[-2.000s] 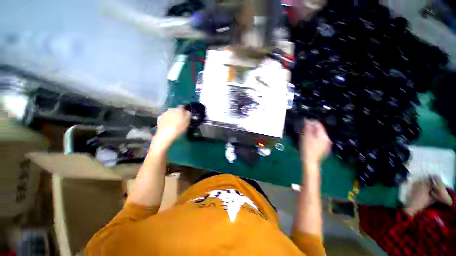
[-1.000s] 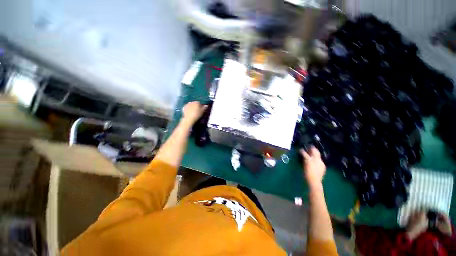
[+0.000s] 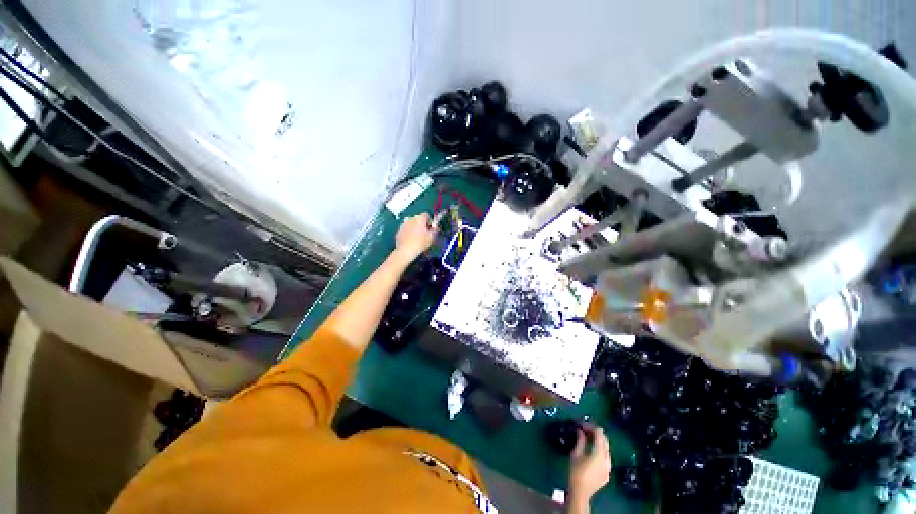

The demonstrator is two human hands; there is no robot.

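A white square work plate with black specks tops a metal box on the green bench. My left hand is at the plate's back left, its fingertips by red wires and a small yellow-and-metal item; whether it grips anything is unclear. My right hand is at the bench's front, right of the box's front corner, with its fingers on a black round part. More black round parts lie left of the box, partly behind my left forearm.
The grey machine head with orange fittings and a thick pale hose overhangs the plate's right. Black parts are heaped on the right and at the back. A perforated white tray is lower right. An open carton is lower left.
The view has turned and shows more of the machine. My left hand has moved from the box's left side towards its back corner. My right hand now has a black part at its fingers.
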